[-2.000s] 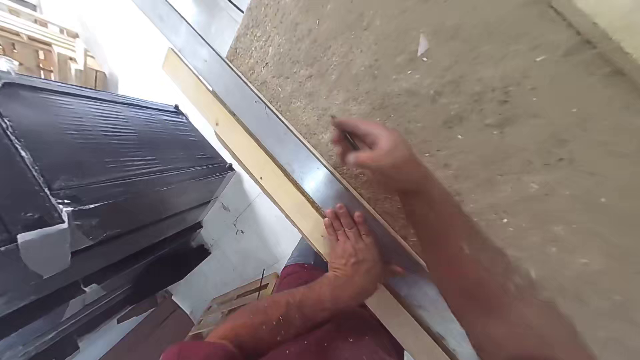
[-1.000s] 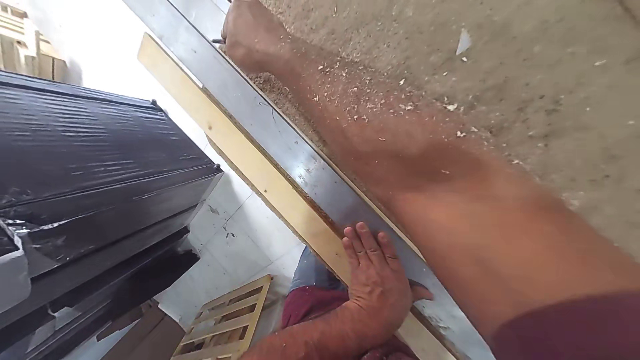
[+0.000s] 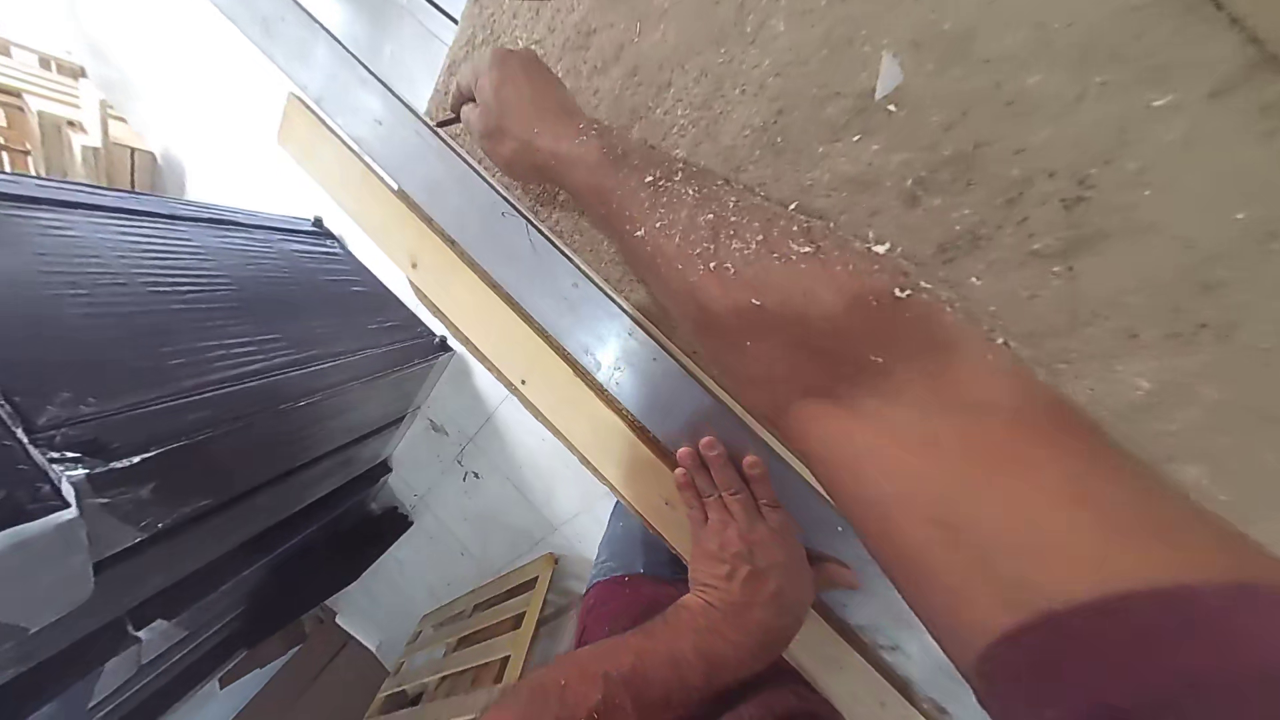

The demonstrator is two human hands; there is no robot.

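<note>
A long metal straightedge (image 3: 590, 340) runs diagonally from the upper left to the lower right, beside a pale wooden board (image 3: 500, 370). My left hand (image 3: 745, 540) lies flat across the straightedge and the board's edge, its fingers slightly apart. Near the far part of the straightedge is my right hand (image 3: 520, 110), closed on a thin dark marking tool, perhaps a pencil (image 3: 447, 121), whose end is at the metal's edge. Wood shavings cling to my right forearm. The rest of the tool is hidden in my fingers.
A dusty brown work surface (image 3: 1060, 200) with a small white scrap (image 3: 888, 75) spreads to the right. Stacked items in dark plastic wrap (image 3: 200, 290) stand at left. A slatted wooden pallet (image 3: 470, 640) is low on the tiled floor (image 3: 480, 470); more pallets (image 3: 70, 130) are at upper left.
My right hand has gone from beside the middle of the straightedge to its far part, then come slightly back along its edge. My left hand stays pressed on the metal.
</note>
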